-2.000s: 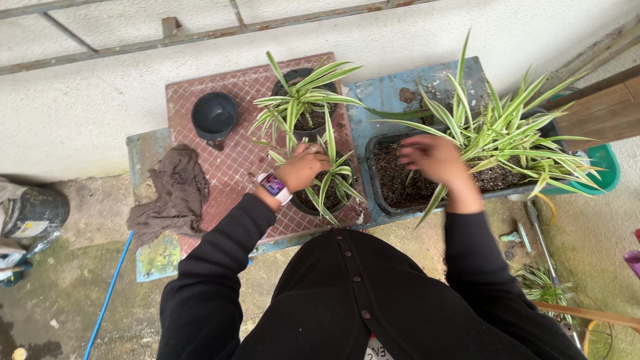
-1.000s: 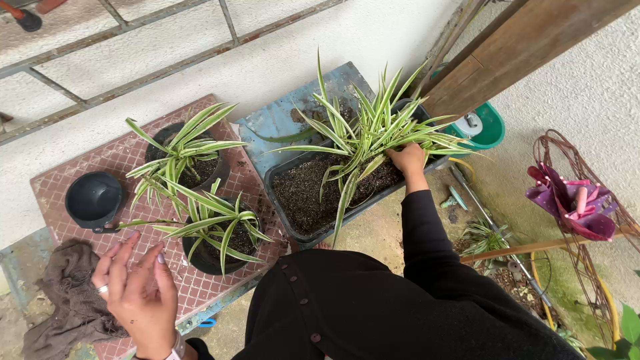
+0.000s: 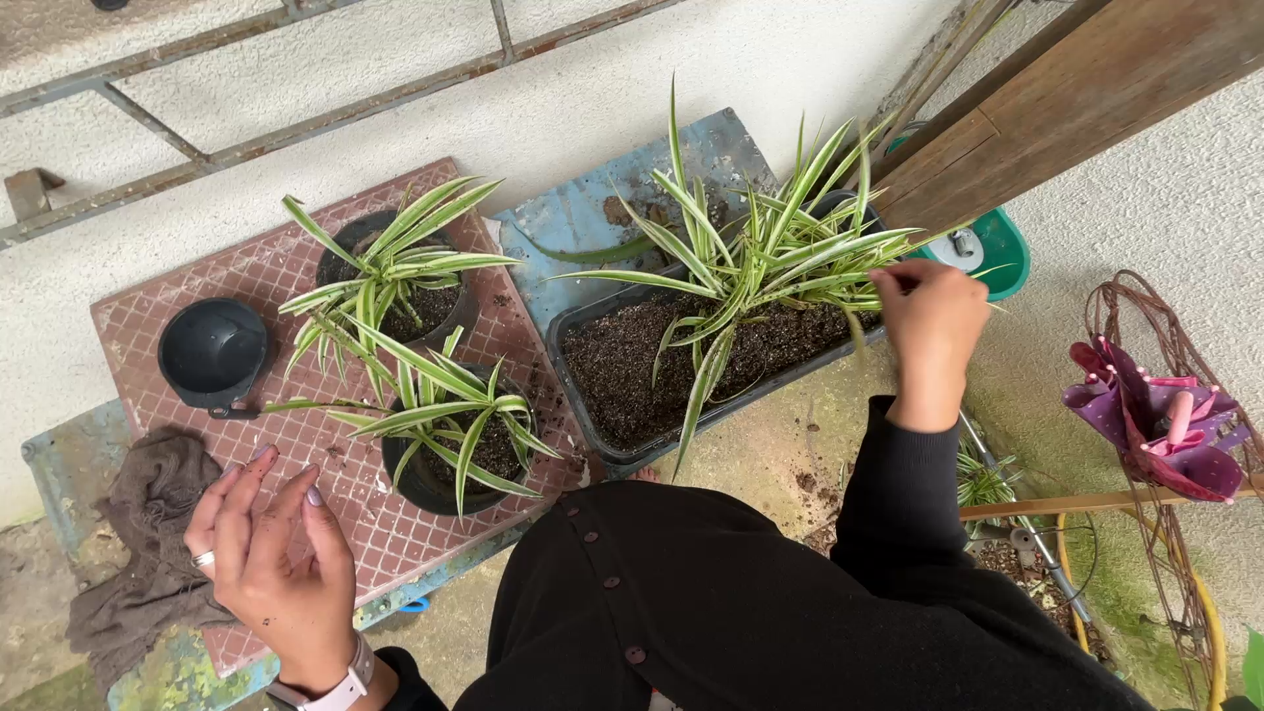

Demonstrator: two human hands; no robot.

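My right hand [image 3: 933, 321] pinches leaf ends of a spider plant [image 3: 765, 257] at the right end of a black rectangular planter [image 3: 642, 449]; what lies between the fingertips is partly hidden. Dark soil [image 3: 627, 370] shows in the planter's left part. Palm up and fingers apart, my left hand [image 3: 281, 563] is held empty over the tile board's front left. Two potted spider plants stand on the board, one behind [image 3: 395, 267] and one in front [image 3: 464, 425]. An empty dark plastic pot [image 3: 212, 351] sits left of them.
A brown rag [image 3: 148, 553] lies over the left edge of the reddish tile board [image 3: 296, 257]. A rusty metal frame [image 3: 247, 148] runs along the wall. At right are a wooden post [image 3: 1047, 109], a green container [image 3: 1005, 257] and a purple artificial flower [image 3: 1150, 425].
My left hand has left the front potted plant and moved left. My right hand, among the leaves over the planter one second ago, has drawn back to the right. The view has turned.
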